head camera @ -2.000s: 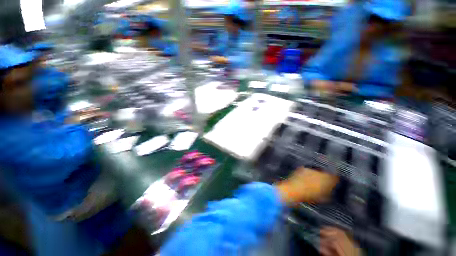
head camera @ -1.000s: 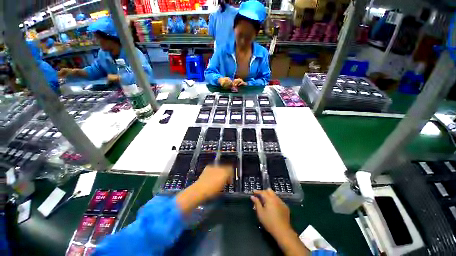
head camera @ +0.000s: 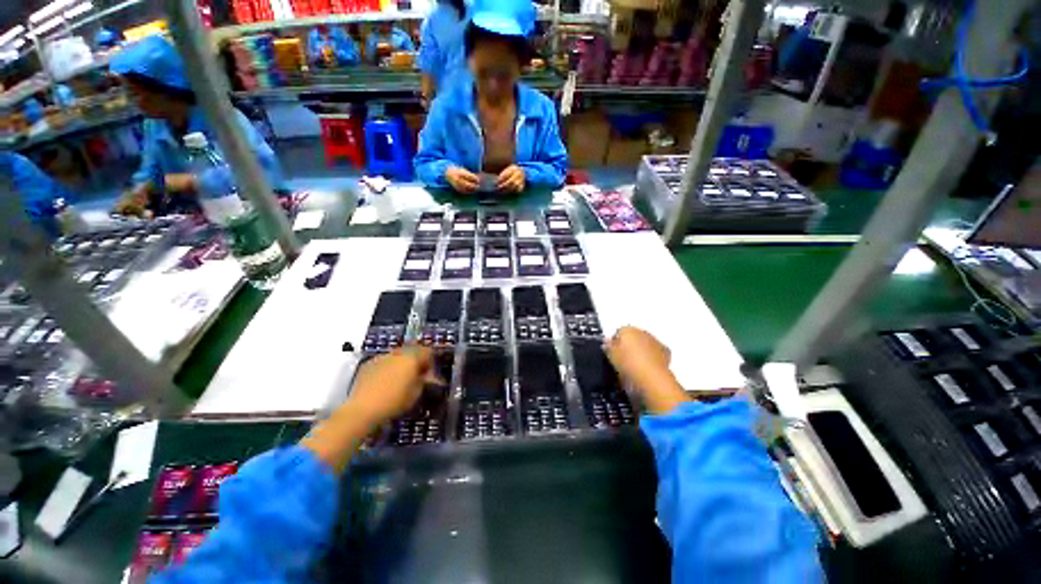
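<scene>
A clear phone tray [head camera: 491, 284] lies before me with rows of black keypad phones [head camera: 485, 391], the nearer ones showing screens and keys, the farther ones white labels. My left hand [head camera: 394, 386] is over the left end of the front row, fingertips bent down and close together. My right hand [head camera: 642, 359] is at the right end of that row, fingertips at the top of the last phone. The hands hide parts of these phones and the tray's sides. I cannot tell whether either hand grips anything.
White board [head camera: 668, 314] lies under the tray, with a loose black piece [head camera: 322, 270] on it. Printed films [head camera: 174, 488] lie at lower left. A white holder with a black rectangle [head camera: 854, 462], dark trays [head camera: 970, 394] and grey posts [head camera: 864, 268] stand right. A person sits opposite.
My left hand has moved left along the front row. My right hand has moved from the tray's front edge up to the row's right end. The view has shifted slightly.
</scene>
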